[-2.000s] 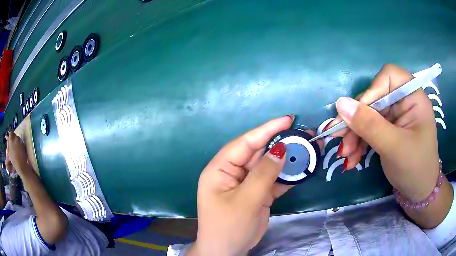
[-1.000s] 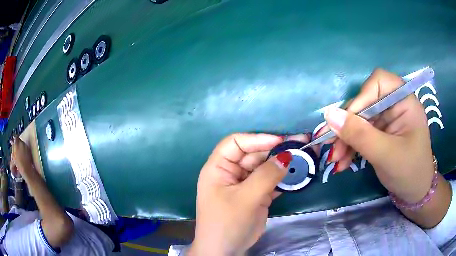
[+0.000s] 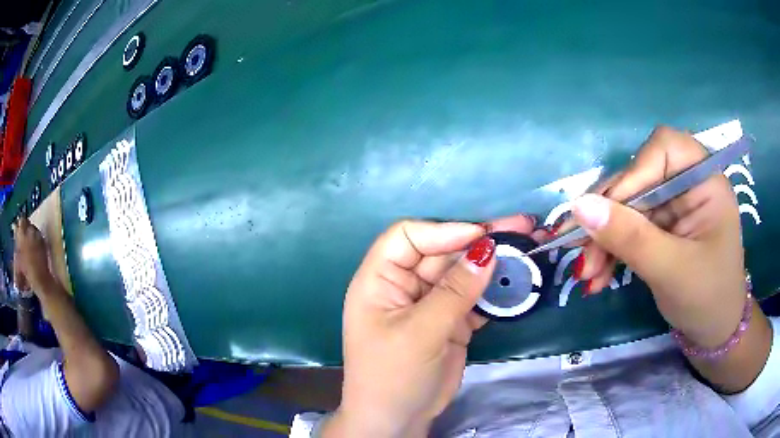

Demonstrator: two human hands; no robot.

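A round black part [image 3: 505, 293] with a grey centre and a small dark hole carries a white, nearly full ring. My left hand [image 3: 406, 312] holds it upright by its left edge, thumb on its face and fingers behind. My right hand [image 3: 663, 222] holds silver tweezers [image 3: 684, 183], their tip touching the white ring at the part's upper right. A sticker sheet [image 3: 731, 134] with white arcs lies under my right hand and is partly hidden by it.
A second sticker sheet [image 3: 137, 257] lies at left on the green bench [image 3: 282, 128]. Black parts [image 3: 166, 79] stand in rows at far left. Another worker's arm [image 3: 64, 316] is at the left edge, by a tan board [image 3: 53, 229]. A red bin [image 3: 14, 128] is beyond.
The view has shifted slightly, so the far parts appear further right. My left fingers have drawn in behind the part. The tweezers' tip has stayed at the part's upper edge.
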